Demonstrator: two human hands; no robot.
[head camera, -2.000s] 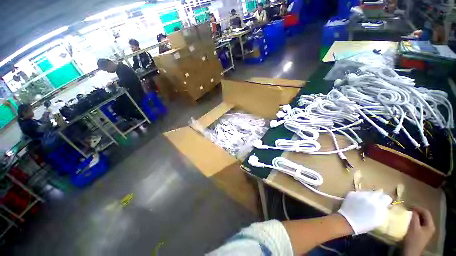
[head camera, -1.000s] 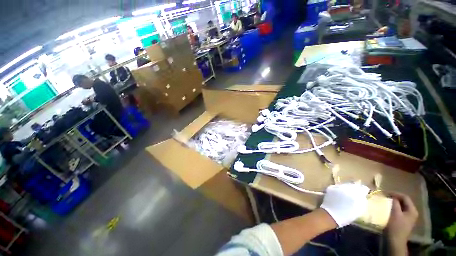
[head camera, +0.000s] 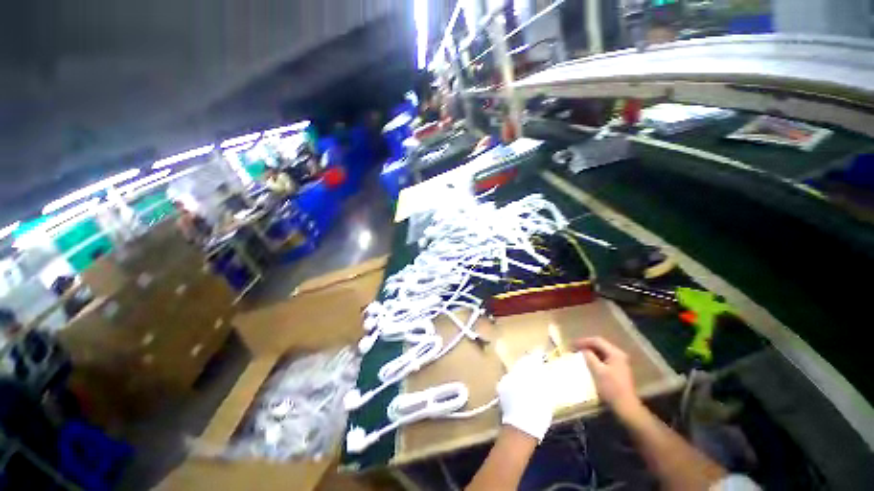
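Note:
My left hand, in a white glove, holds the left side of a cream plastic housing over the front of the tan work tray. My bare right hand grips the housing's right side. Small pale parts stick up behind the housing. A white power cord with its plug lies coiled at the left and runs toward my gloved hand. The inside of the housing is too blurred to make out.
White power cords are heaped behind the tray, by the dark red small-parts box. A lime-green glue gun lies at right, near a tape roll. An open carton stands at left. The conveyor belt runs along the right.
The view has swung right, bringing the glue gun and belt into sight and shifting the tray toward the middle. Both hands still hold the housing.

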